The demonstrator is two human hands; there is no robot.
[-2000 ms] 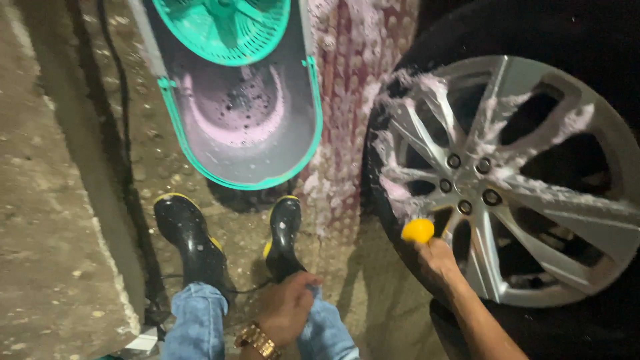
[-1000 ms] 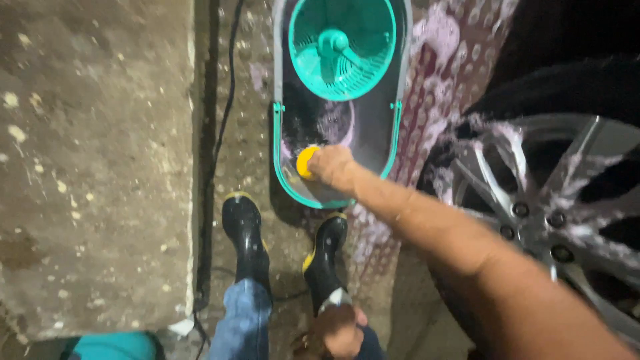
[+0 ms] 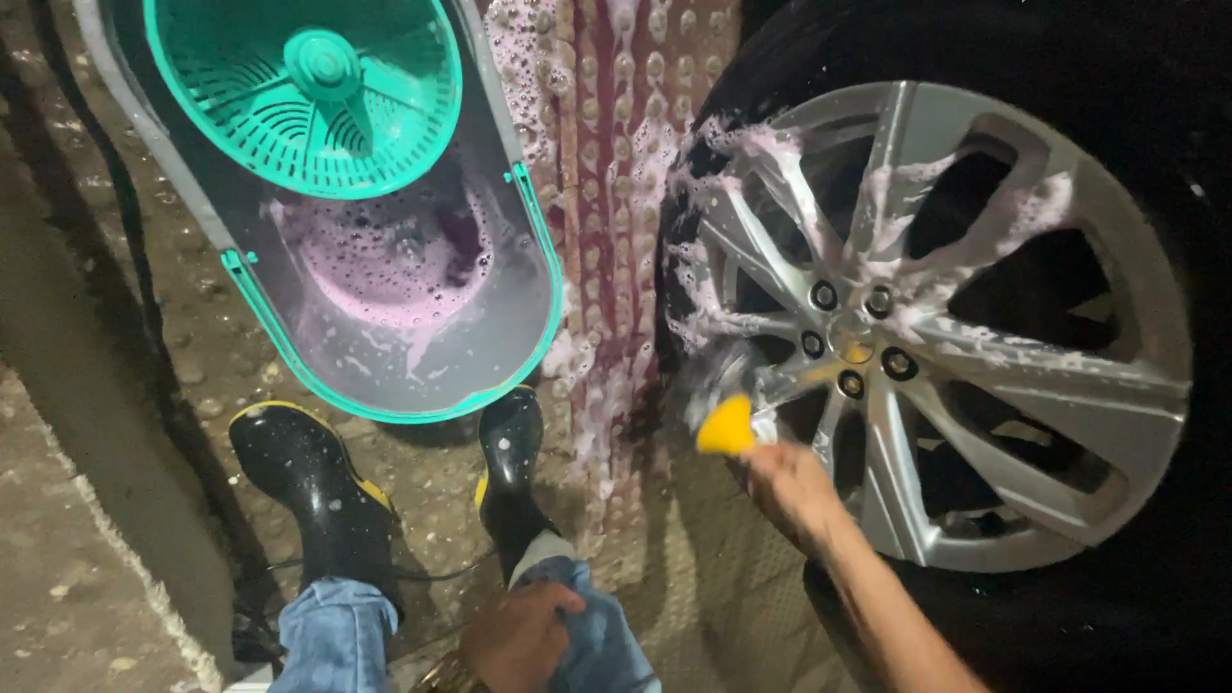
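My right hand point(image 3: 791, 486) grips a yellow-headed brush point(image 3: 727, 425), its blurred bristles against the lower left edge of a silver alloy wheel point(image 3: 852, 337). Pinkish foam lies on the wheel's spokes, mostly at the upper left and right. My left hand point(image 3: 520, 635), fingers curled, rests by my knee over the jeans; whether it holds anything cannot be told. Left of the wheel stands a grey mop bucket point(image 3: 433, 366) with a teal rim, foamy pink water inside and a teal spinner basket point(image 3: 322, 96) at its far end.
My black rubber boots point(image 3: 308, 481) with yellow trim stand just below the bucket. A studded floor strip point(image 3: 616, 289) with foam runs between bucket and wheel. A raised concrete edge point(image 3: 106, 481) and a dark cable point(image 3: 125, 192) lie at the left.
One second ago my right hand held the yellow brush inside the bucket; now both are at the wheel. The view has shifted too.
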